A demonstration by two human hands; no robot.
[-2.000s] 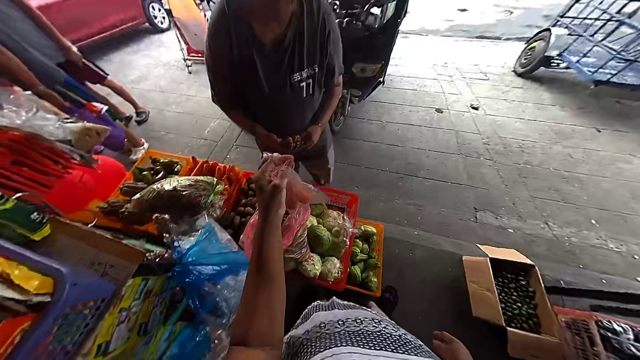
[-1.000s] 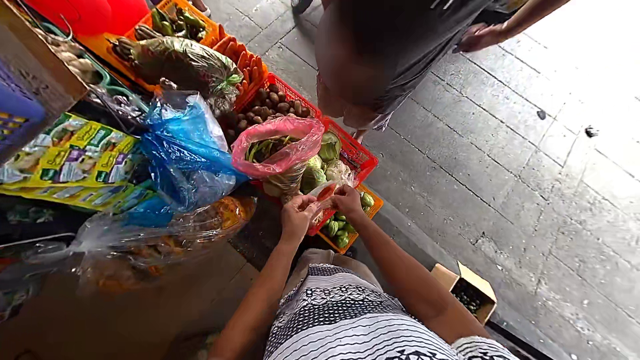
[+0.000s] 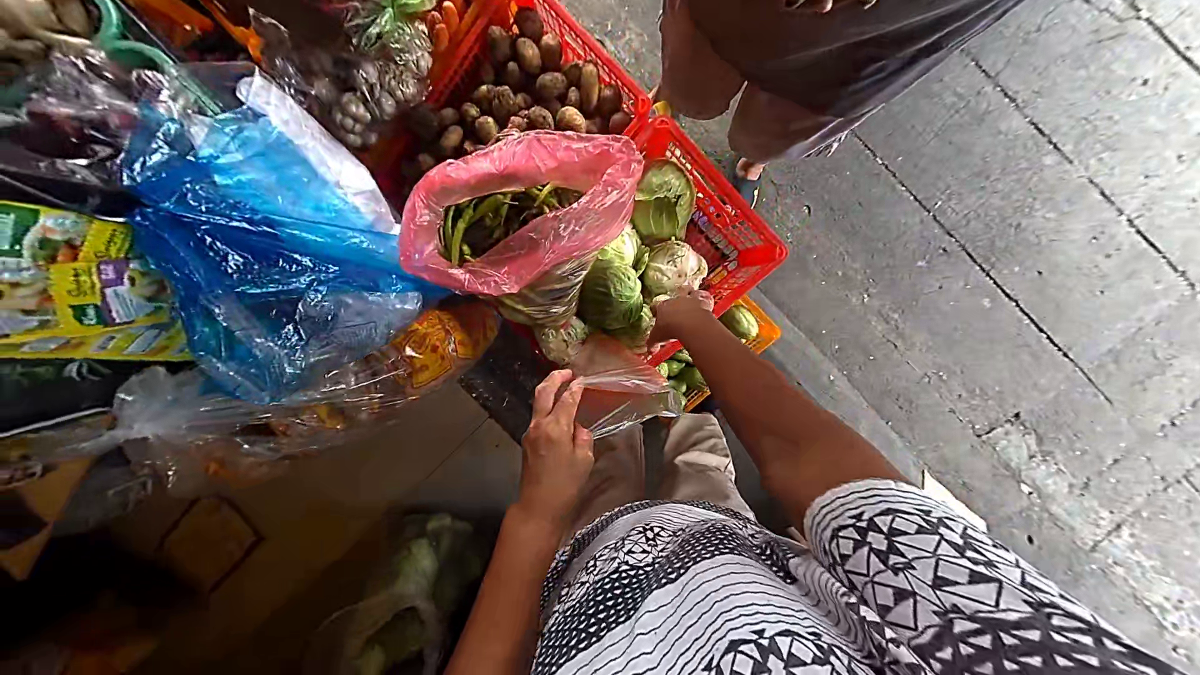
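My left hand (image 3: 560,436) holds the edge of a small clear plastic bag (image 3: 619,389) between thumb and fingers. Beyond the bag, my right hand (image 3: 680,314) reaches to the cabbages, its fingers partly hidden, so its grip cannot be told. Pale green cabbages (image 3: 611,292) lie in a red plastic crate (image 3: 755,246). Left of them stands a pink plastic bag (image 3: 614,173) with a rolled-open rim, holding green chili-like vegetables (image 3: 487,225).
Brown root vegetables (image 3: 539,84) fill a crate at the top. Blue plastic bags (image 3: 253,253) and yellow printed packets (image 3: 70,291) lie at the left. An orange crate (image 3: 764,328) sits below the red one. Another person (image 3: 797,75) stands beyond the crates.
My hands, together at the small bag a second ago, are now apart: the right has moved out to the cabbages, the left stays at the bag. The view has moved closer over the crates.
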